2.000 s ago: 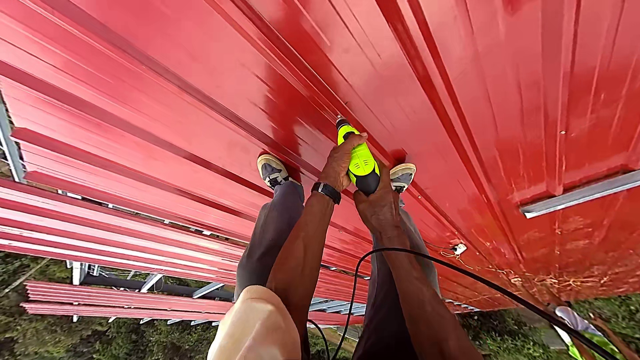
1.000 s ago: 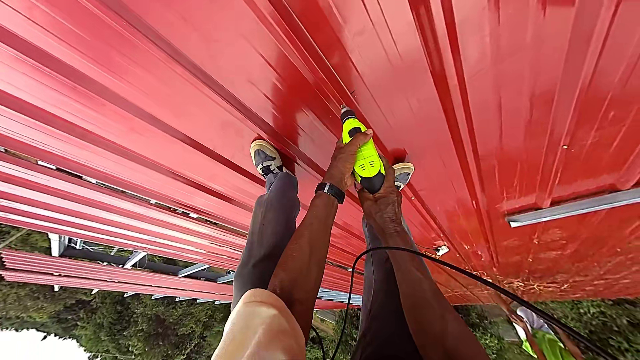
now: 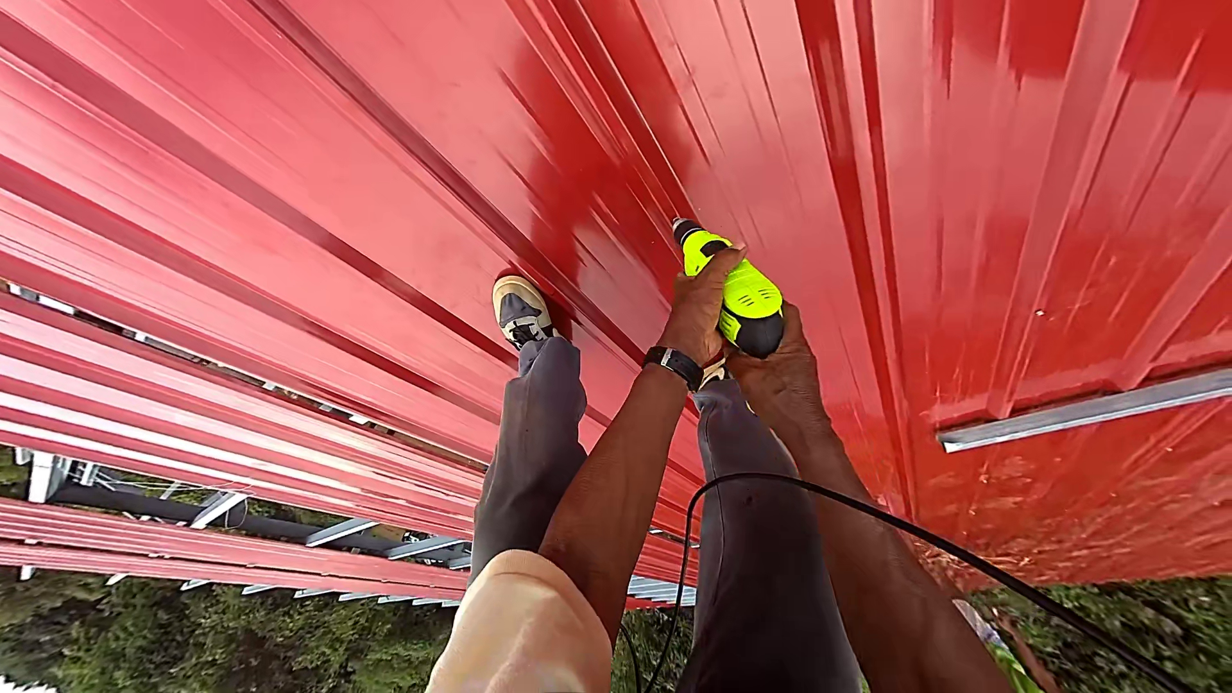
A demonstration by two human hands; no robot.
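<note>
A neon-green and black corded power drill (image 3: 749,291) is held between both hands, its chuck pointing away from me against a rib of the red metal roofing sheet (image 3: 433,144). My left hand (image 3: 701,303), with a black watch on the wrist, wraps the left side of the drill body. My right hand (image 3: 782,371) grips behind and below its rear end; the handle and trigger are hidden. What sits at the drill's tip is too small to tell. A black power cable (image 3: 866,508) loops across my right forearm and leg.
My shoe (image 3: 522,310) stands on the roofing left of the drill; the other is partly behind my hands. A grey metal bar (image 3: 1088,412) lies on the sheets at right. Metal framing (image 3: 217,508) shows past the roof edge at lower left. Part of another person (image 3: 1011,654) is at lower right.
Both hands keep hold of the drill. My right-side shoe, visible beside the hands earlier, is now mostly hidden behind them. Less of the other person shows at lower right.
</note>
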